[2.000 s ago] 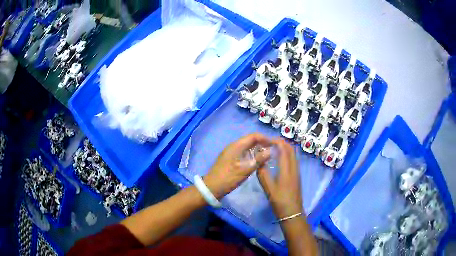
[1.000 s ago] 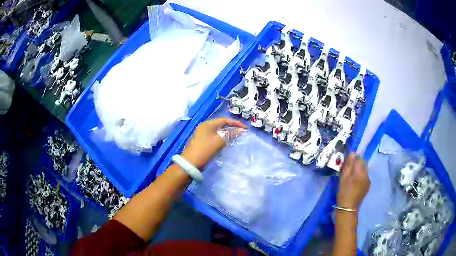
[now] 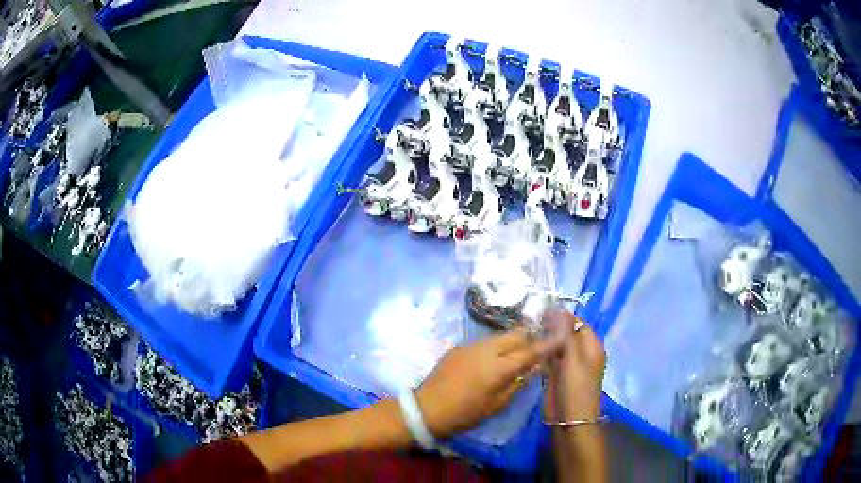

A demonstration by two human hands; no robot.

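Observation:
A white model scooter (image 3: 500, 292) is inside or partly inside a clear poly bag (image 3: 514, 247), above the front part of the blue tray. My left hand (image 3: 481, 382) and my right hand (image 3: 574, 366) meet at the near end of this scooter and bag, fingers closed on it. The exact finger grip is blurred. Unbagged scooters (image 3: 477, 151) with black seats stand in rows at the back of the tray. A pale liner (image 3: 349, 274) covers the tray bottom, with shiny clear film (image 3: 411, 335) lying on it.
A blue tray (image 3: 175, 344) at left holds a fluffy white bag pile (image 3: 212, 198). A blue tray (image 3: 651, 212) at right holds bagged scooters (image 3: 769, 354). Crates with jumbled scooters (image 3: 189, 382) are at lower left. A green bench (image 3: 142, 165) with parts is at upper left, a white table (image 3: 699, 85) behind.
My right hand has taken a scooter from the near right of the rows and moved left. My left hand has moved right to meet it. The scooter is now within the bag film.

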